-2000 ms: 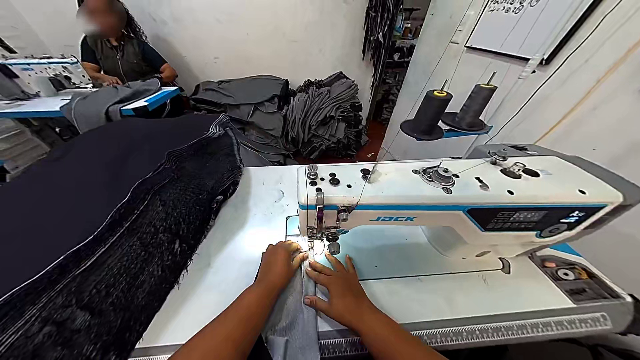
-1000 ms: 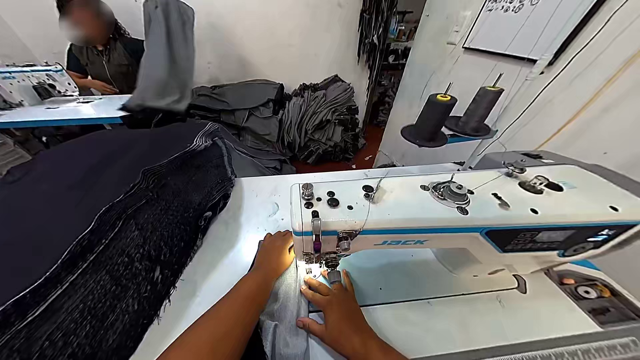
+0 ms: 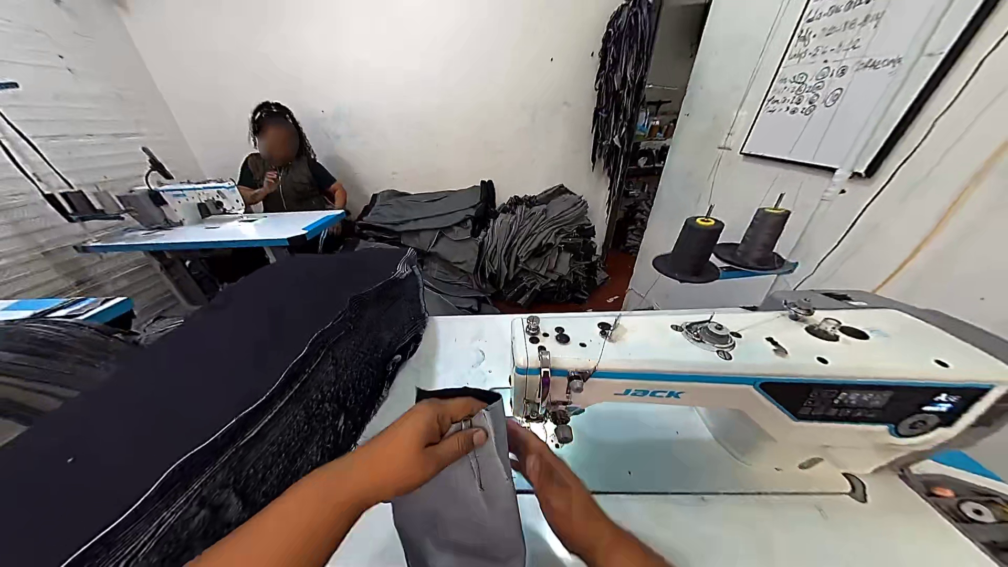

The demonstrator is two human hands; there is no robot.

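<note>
My left hand [image 3: 429, 445] pinches the upper end of a grey fabric piece [image 3: 465, 516], thumb on its face near a short dark seam line. The piece has a dark edge at its top and hangs over the near side of the table, left of the needle area. My right hand [image 3: 543, 472] is at the fabric's right edge, close to the presser-foot area of the white Jack sewing machine [image 3: 661, 394]; its fingertips are partly hidden, so its hold is unclear. Left of my hands lies a large stack of dark fabric panels [image 3: 236, 378] with frayed edges.
Two cones of dark thread [image 3: 697, 244] stand behind the machine. Grey garment pieces [image 3: 543, 244] are heaped by the back wall. A person [image 3: 291, 181] sits at another sewing table [image 3: 213, 230] at the back left. A whiteboard [image 3: 835, 87] with writing hangs at the right.
The grey fabric has moved from the needle area to the left and is raised in my left hand. The co-worker no longer holds up grey cloth. The view has tilted up.
</note>
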